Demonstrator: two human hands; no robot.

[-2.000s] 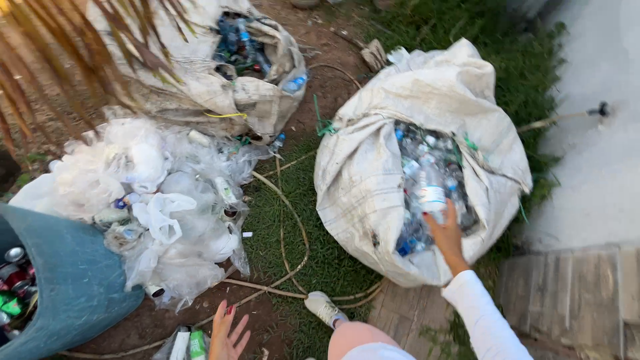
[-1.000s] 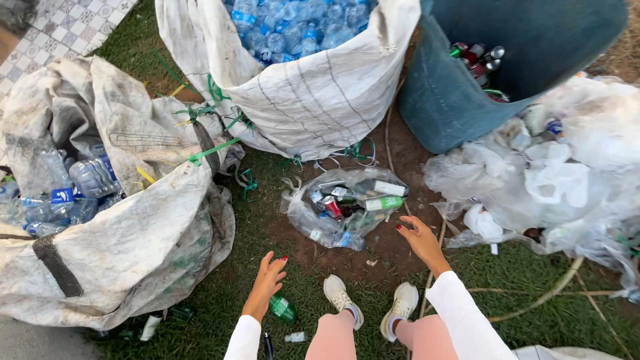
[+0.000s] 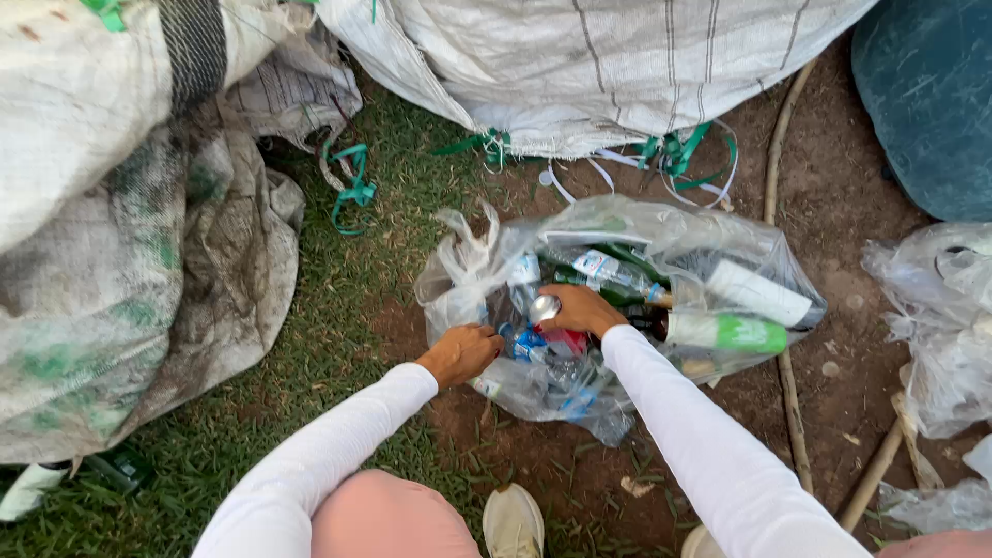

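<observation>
A clear plastic bag [image 3: 744, 232] of mixed bottles and cans lies torn or open on the ground between my feet and the large sacks. My right hand [image 3: 577, 310] is inside its opening, closed around a red can [image 3: 545, 308] with a silver end. My left hand [image 3: 463, 355] pinches the bag's near left edge. About my hands are a clear plastic bottle with a blue and white label [image 3: 608, 267], green glass bottles [image 3: 620, 293], and a crumpled bottle with a blue label [image 3: 529, 345]. A white and green container [image 3: 728, 333] shows through the film at the right.
White woven sacks stand at the top [image 3: 604, 70] and left [image 3: 93, 294], with green ties hanging. A blue plastic bin [image 3: 930, 108] is at the upper right, clear plastic bags [image 3: 945, 325] below it. A long stick or hose [image 3: 783, 155] runs beside the bag; a green bottle [image 3: 120, 467] lies lower left.
The view has swung from the sacks to the bag on the ground. My right hand, on a clear bottle two seconds ago and empty one second ago, now holds a can; my left hand has reached the bag.
</observation>
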